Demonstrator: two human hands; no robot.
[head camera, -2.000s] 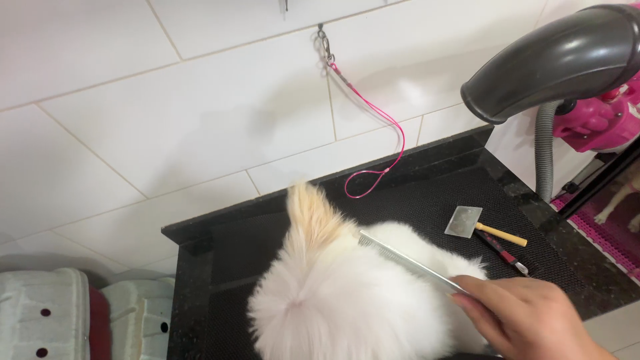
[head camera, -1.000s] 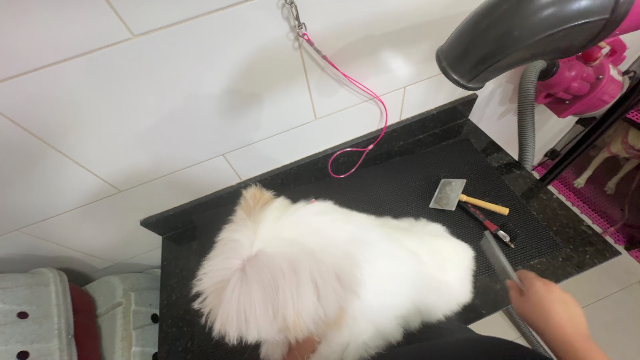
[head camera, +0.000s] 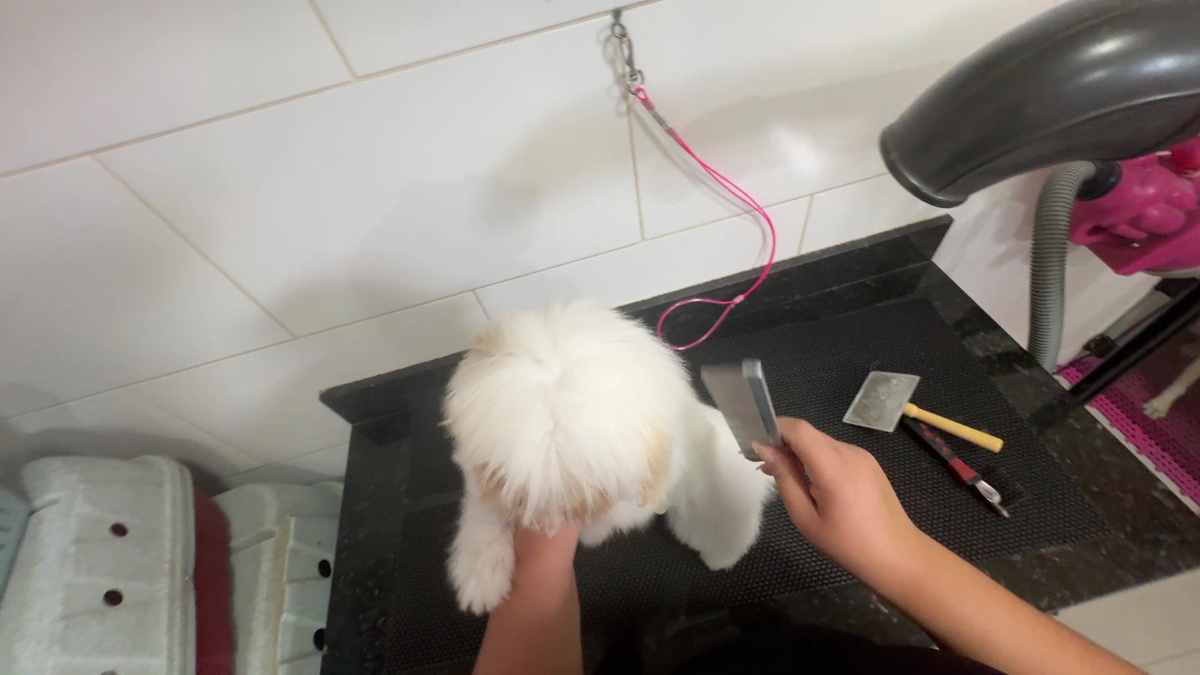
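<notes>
A fluffy white dog (head camera: 572, 412) with light tan ears is on the black textured mat, its head toward the camera. My left hand (head camera: 547, 553) reaches under the dog's chin; its fingers are hidden by fur, so their grip cannot be made out. To the right of the dog, my right hand (head camera: 830, 483) holds a metal grooming comb (head camera: 745, 403) raised, slightly blurred, apart from the coat. A slicker brush (head camera: 881, 401) with a wooden handle lies on the mat beyond that hand, beside a red and black grooming tool (head camera: 956, 466) with a metal tip.
A pink grooming loop (head camera: 750, 202) hangs from a metal clip on the tiled wall. A dark dryer nozzle (head camera: 1031, 103) and grey hose (head camera: 1059, 262) stand at the upper right, by a pink machine. Pale plastic carriers (head camera: 103, 562) are at the lower left. Another animal's leg shows far right.
The dog's head has turned to face the camera. My left hand, mostly hidden a second ago, now shows under its chin. The comb, which was at the fur two seconds ago, is away from it.
</notes>
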